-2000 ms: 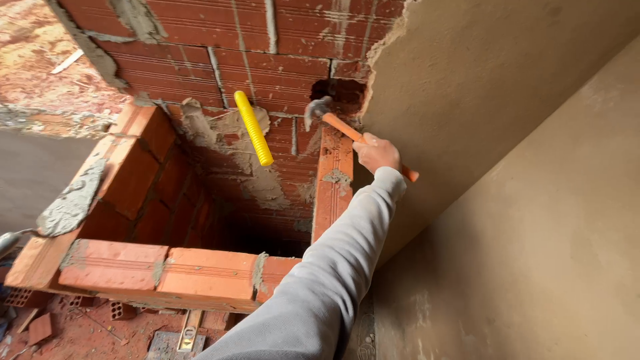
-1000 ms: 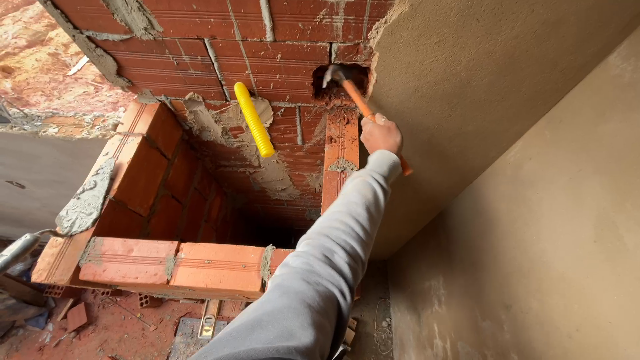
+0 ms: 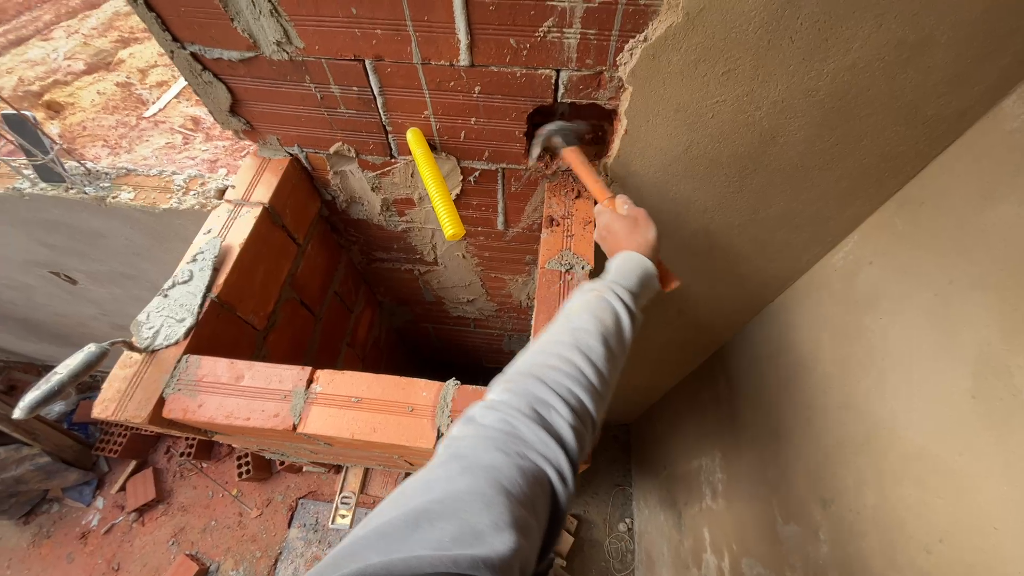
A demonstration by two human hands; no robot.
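Note:
My right hand (image 3: 626, 230), in a grey sleeve, grips the orange handle of a claw hammer (image 3: 590, 172). The blurred steel head is at a ragged hole (image 3: 596, 132) broken into the red hollow-brick wall (image 3: 464, 104), beside the plaster edge. Just below the hole, red crumbs lie on top of a narrow brick partition (image 3: 564, 240). A yellow corrugated conduit (image 3: 436, 184) sticks out of the wall to the left of the hammer. My left hand is out of view.
A mortar-covered trowel (image 3: 172, 308) lies on the left brick side (image 3: 260, 256) of the shaft. The front brick course (image 3: 372, 408) crosses below. A spirit level (image 3: 347, 500) and broken bricks (image 3: 142, 489) are on the floor. Plastered wall (image 3: 840, 360) stands at the right.
Two seconds ago the hammer head was left of and below the hole; one second ago it was at the hole's opening, as it is now. My right hand has kept its grip.

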